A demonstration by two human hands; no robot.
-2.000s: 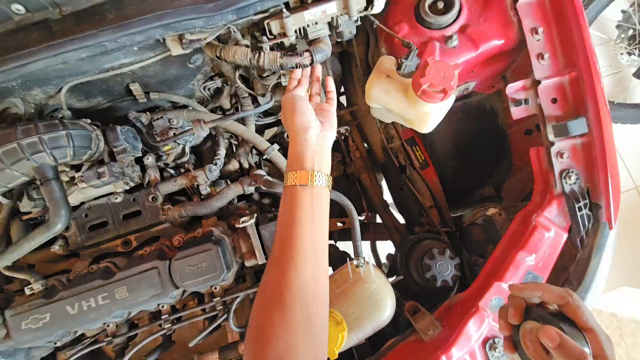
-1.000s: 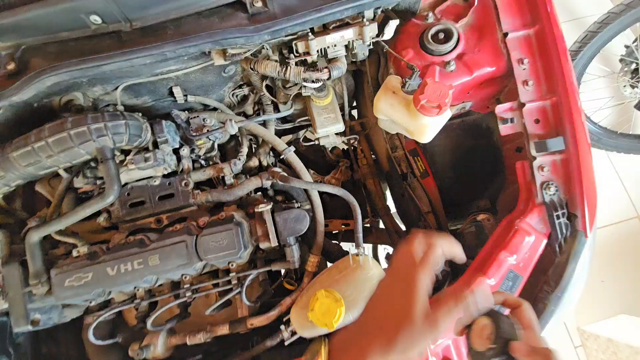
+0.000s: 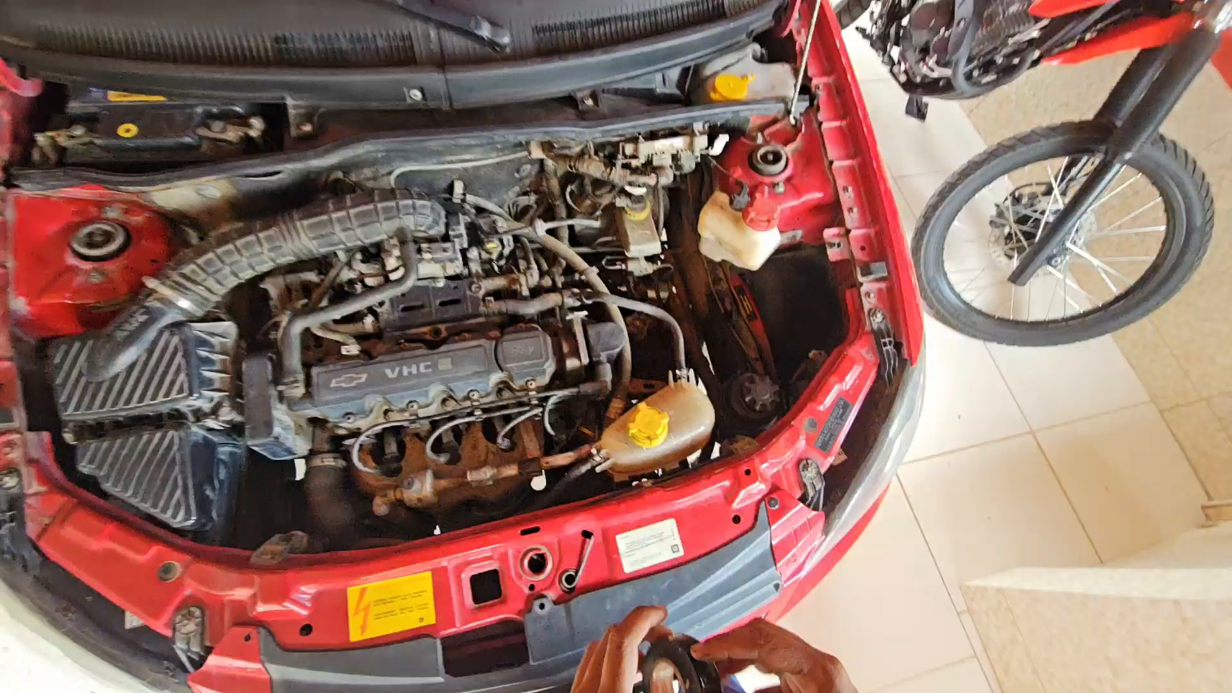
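Low in the head view, my left hand (image 3: pixel 621 654) and my right hand (image 3: pixel 775 656) hold a small black round object (image 3: pixel 685 664) between them, cut off by the lower edge. What it is cannot be told. Both hands are in front of the black plastic grille trim (image 3: pixel 674 587) of a red car with its hood up. Behind them is the engine with a grey valve cover (image 3: pixel 433 371). To its right sits a coolant expansion tank (image 3: pixel 688 419) with a yellow cap (image 3: pixel 648 424). A brake fluid or similar reservoir (image 3: pixel 736 241) with a red cap is farther back.
The red front crossmember (image 3: pixel 500 568) runs between the hands and the engine. A black air filter box (image 3: pixel 144 375) and ribbed intake hose (image 3: pixel 298 241) are at left. A hood prop rod (image 3: pixel 807 58) stands at back right. A motorcycle's front wheel (image 3: pixel 1059 231) rests on the tiled floor.
My left hand has come back from deep in the engine bay and is now on the dark round object beside my right hand. The view has pulled back widely.
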